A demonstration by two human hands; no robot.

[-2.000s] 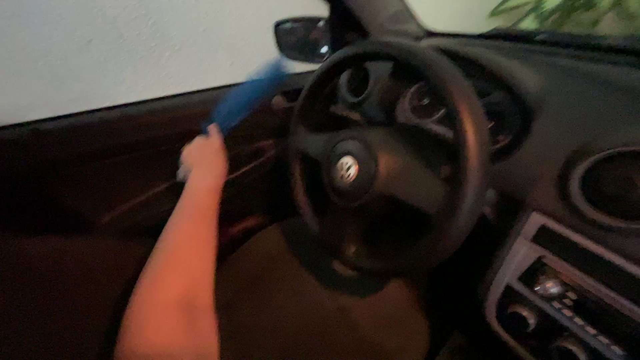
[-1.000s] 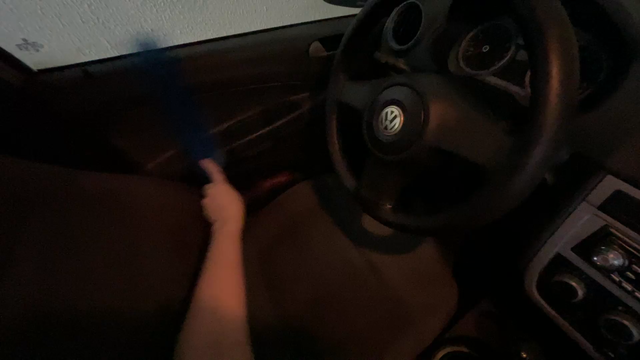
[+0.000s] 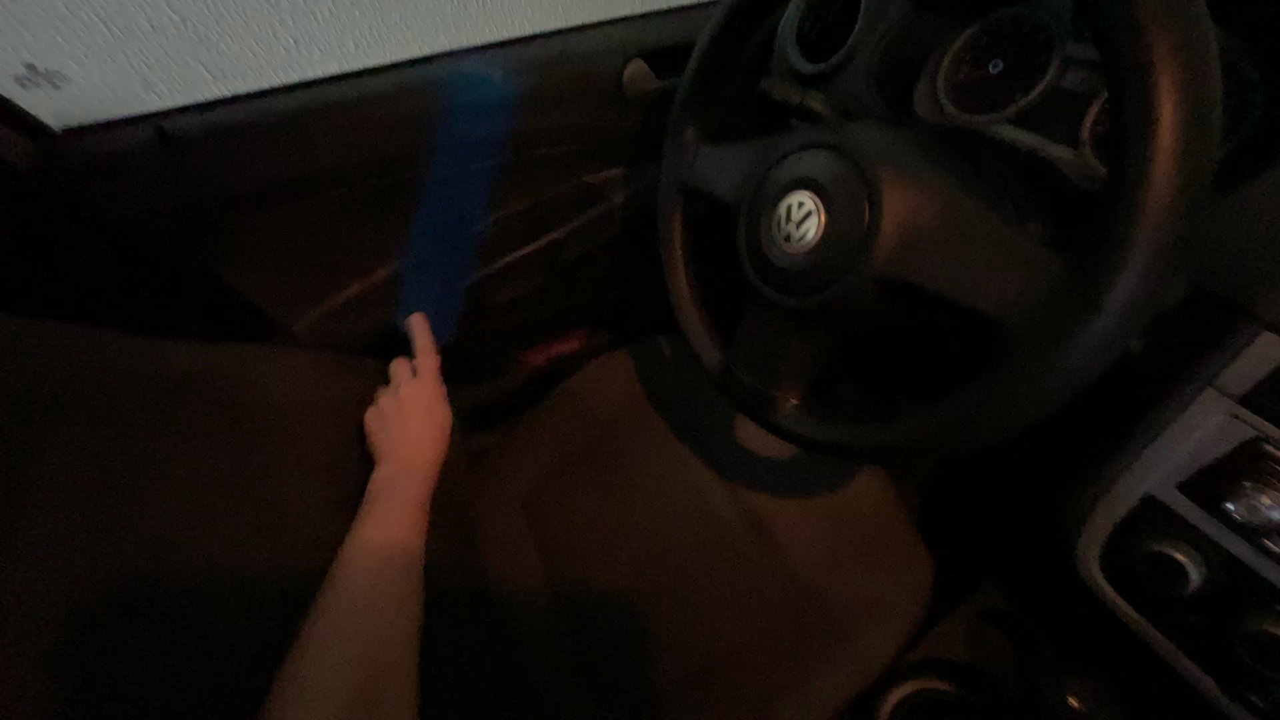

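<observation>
My left hand (image 3: 410, 405) is stretched toward the driver's door, its fingers curled and the index finger laid along the lower end of a long, flat blue object (image 3: 455, 200). Motion blur hides the exact kind of the object. Its far end rises in front of the dark door panel (image 3: 330, 200), near the window sill; whether it touches the panel I cannot tell. To the right of the hand stands a Volkswagen steering wheel (image 3: 800, 220). My right hand is out of view.
Behind the wheel is the instrument cluster (image 3: 995, 65). The centre console with knobs (image 3: 1170, 570) is at lower right. A dark seat (image 3: 180, 430) fills the lower left. Beyond the window is a pale textured wall (image 3: 300, 40).
The blue object, beside the wheel rim two seconds ago, leaned left over the door one second ago and now stands nearly upright. The view has tilted down.
</observation>
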